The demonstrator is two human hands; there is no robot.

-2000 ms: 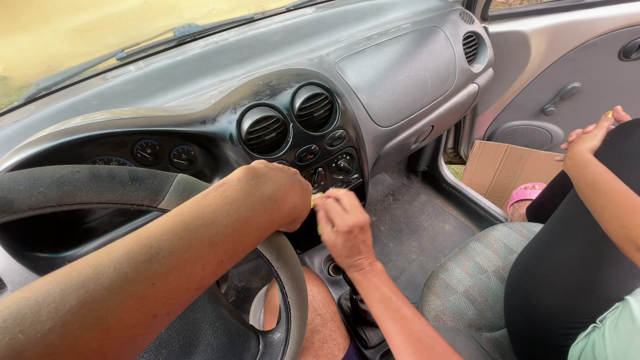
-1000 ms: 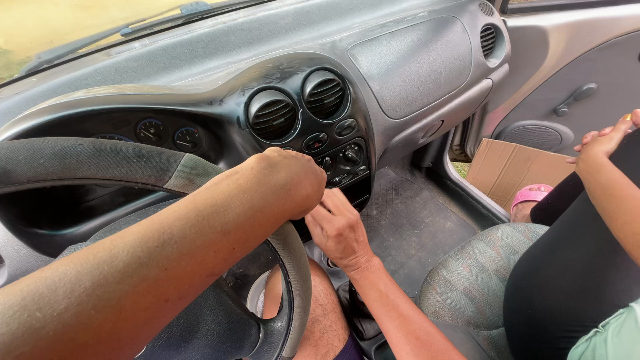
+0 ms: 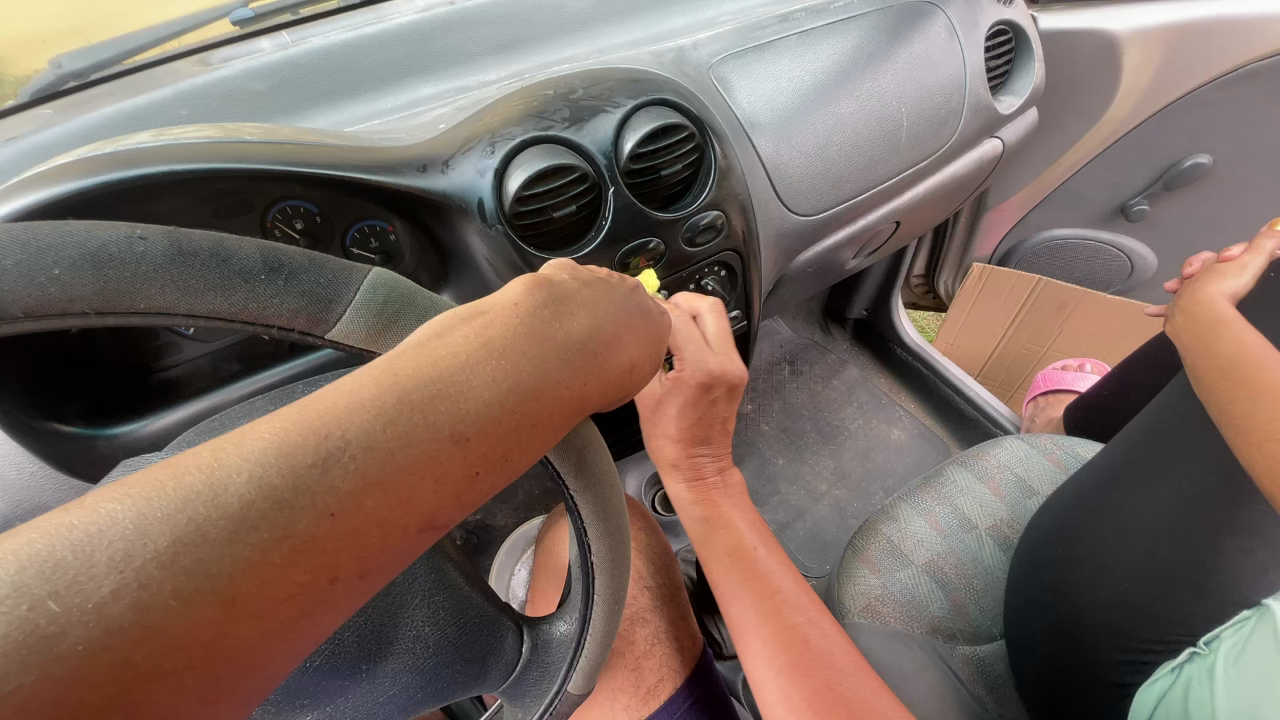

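My left hand (image 3: 600, 325) reaches over the steering wheel (image 3: 590, 510) to the centre console, its fingers curled and mostly hidden from the camera. Against it, in front of the heater control panel (image 3: 715, 285), my right hand (image 3: 695, 385) has its fingers bent together. A small piece of yellow material (image 3: 649, 281) pokes out between the two hands at the top. Which hand grips it cannot be made out. Above the hands are the hazard light button (image 3: 640, 256) and two round air vents, the left vent (image 3: 553, 199) and the right vent (image 3: 664, 160).
On the passenger seat (image 3: 950, 530), a person sits at the right with clasped hands (image 3: 1215, 270) and a pink sandal (image 3: 1065, 378). A cardboard sheet (image 3: 1040, 325) lies by the open door (image 3: 1100, 190). My knee is below the wheel, near the gear lever area.
My hands remain together at the console. The yellow piece, hidden behind my left hand one second ago, shows above it now.
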